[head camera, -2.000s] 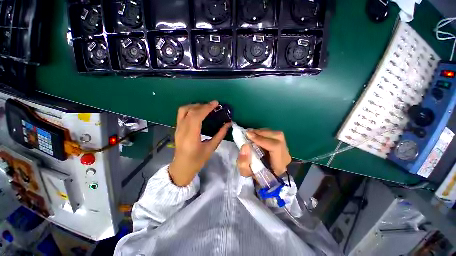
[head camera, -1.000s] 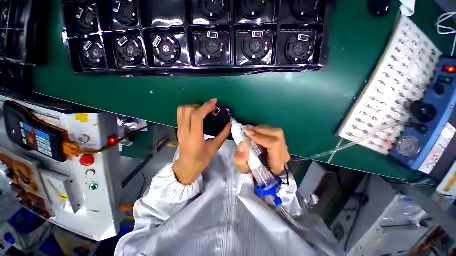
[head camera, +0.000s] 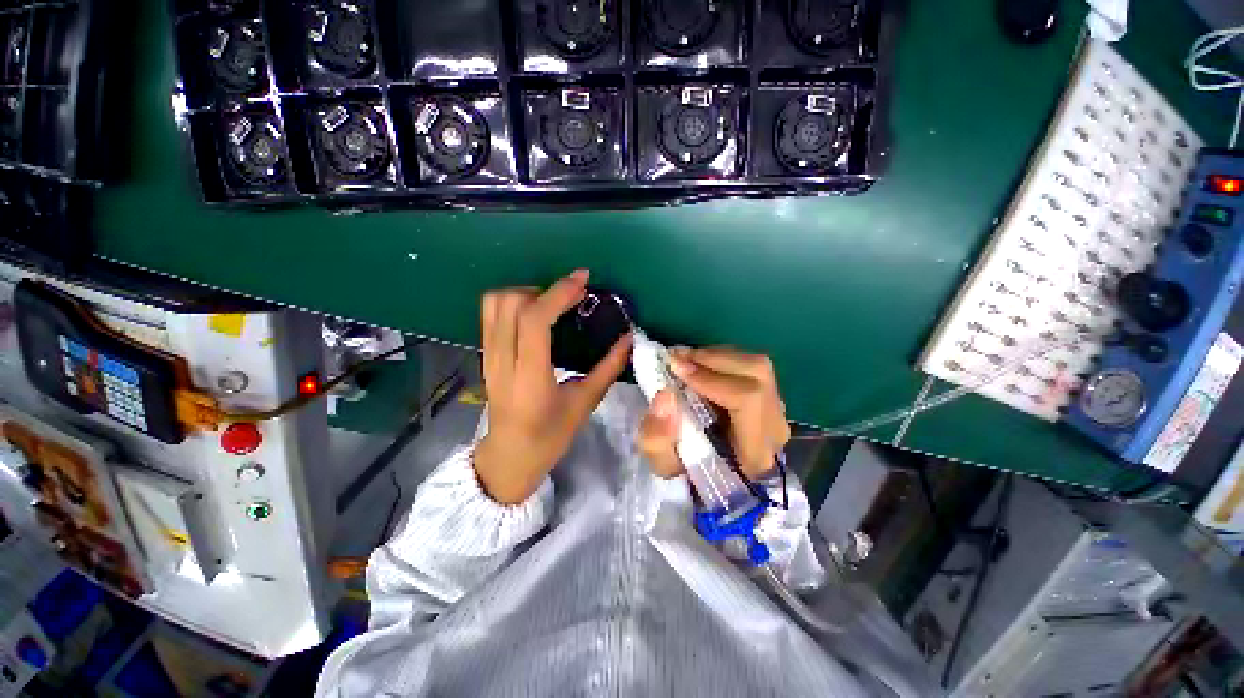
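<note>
A round black part (head camera: 589, 331) is held at the near edge of the green mat, between the thumb and fingers of my left hand (head camera: 529, 396). A small light rectangular mark shows near its upper edge. My right hand (head camera: 723, 406) grips the glue syringe (head camera: 693, 434) like a pen, its tip pointing up and left at the part's right edge. Whether the tip touches the part cannot be told. The blue syringe adapter (head camera: 733, 522) is at the rear end. The black pocket tray (head camera: 532, 191) lies beyond my hands with discs in its pockets; one pocket in the upper visible row is empty.
More black trays (head camera: 55, 123) lie at the far left. A white board with rows of small marks (head camera: 1064, 246) leans by the blue controller (head camera: 1160, 368) at right. A loose black disc (head camera: 1030, 17) is at the top right. A white machine (head camera: 259, 477) stands at lower left.
Over the two seconds the part and my left fingers have turned slightly, and the syringe has shifted a little. Both hands keep their holds. The view has moved slightly.
</note>
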